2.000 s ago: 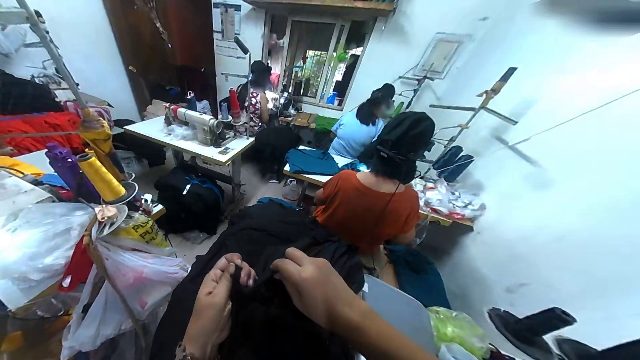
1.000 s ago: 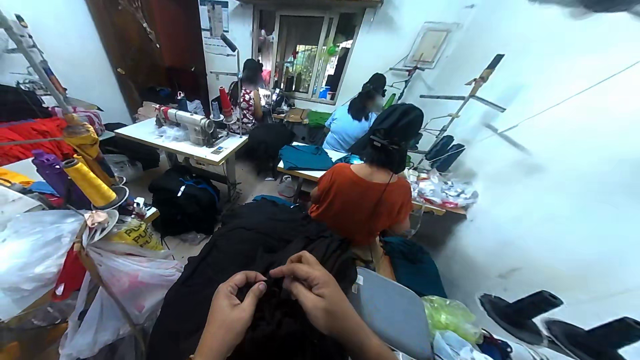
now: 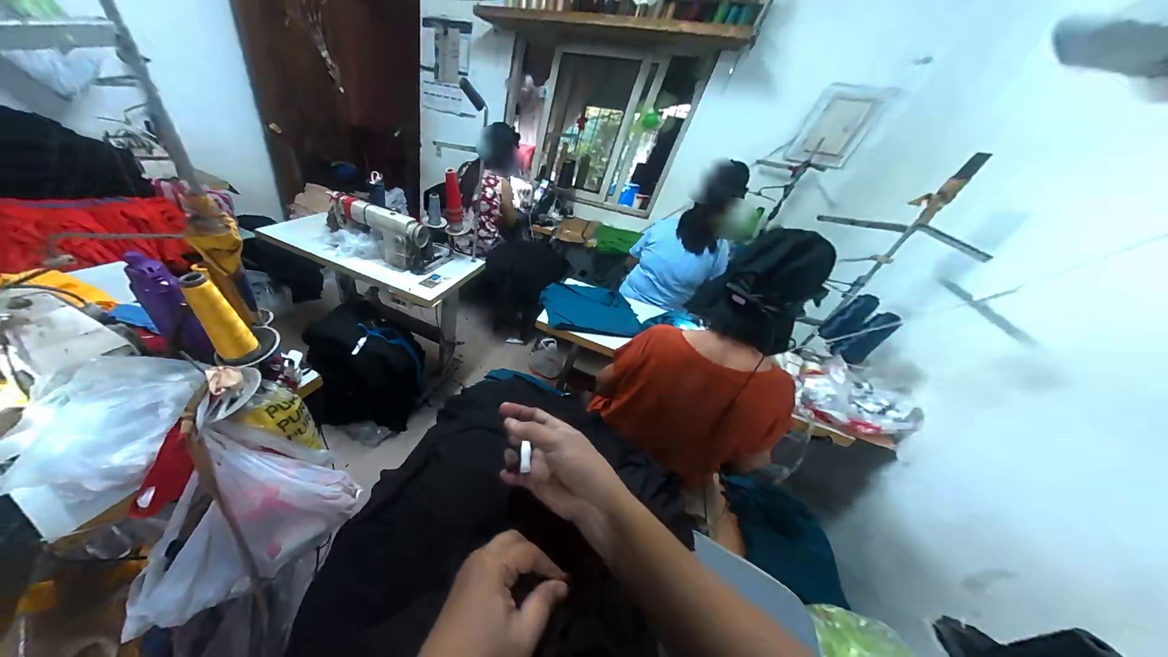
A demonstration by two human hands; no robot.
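Note:
A large heap of black fabric (image 3: 420, 511) fills the space in front of me. Low over it is my left hand (image 3: 516, 584), thumb and forefinger pinched at the dark cloth; the folds there are too dark to separate. My right hand (image 3: 557, 461) is raised above the heap, palm turned to the left, fingers partly spread. A small white object (image 3: 525, 456) sits against its fingers; what it is cannot be made out. A bit of teal fabric (image 3: 520, 379) shows at the heap's far edge.
A person in an orange top (image 3: 703, 401) sits just ahead on the right. Two more people sit farther off. An industrial sewing machine (image 3: 388, 228) stands on a white table at the left. Plastic bags (image 3: 265, 511) and a yellow thread cone (image 3: 219, 315) are near left; a grey chair (image 3: 757, 584) is at right.
My two hands were close together at the black fabric; now the right one has lifted away and forward, while the left stays low. The small white object has come into sight at the right hand.

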